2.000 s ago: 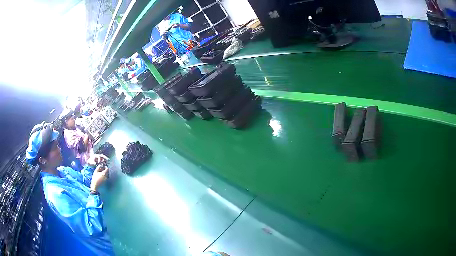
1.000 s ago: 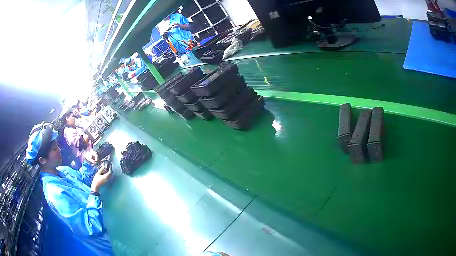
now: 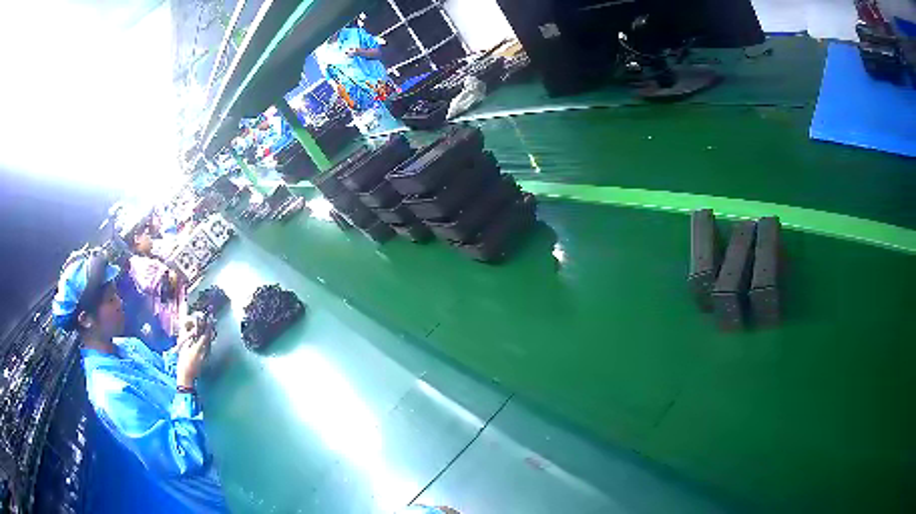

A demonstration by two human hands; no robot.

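Observation:
Neither of my hands shows. Three narrow black housings stand close together on the green bench surface at the right: a left one [image 3: 704, 246], a middle one [image 3: 734, 276] and a right one [image 3: 765, 273]. The left one is set a little further back. Tall stacks of black housings [image 3: 457, 196] stand at the upper middle, leaning slightly and touching one another. A tiny pale and blue sliver [image 3: 434, 509] shows at the bottom edge; I cannot tell what it is.
A person in a blue smock [image 3: 141, 402] at the left handles a small dark part beside a tangled black heap [image 3: 271, 318]. A monitor [image 3: 643, 30] stands at the back, a blue mat [image 3: 864, 110] at the back right. A green post [image 3: 306, 139] rises behind the stacks.
The three housings, the stacks and a faint seam in the green surface have shifted slightly right. The neighbouring person's hands have moved a little around the part.

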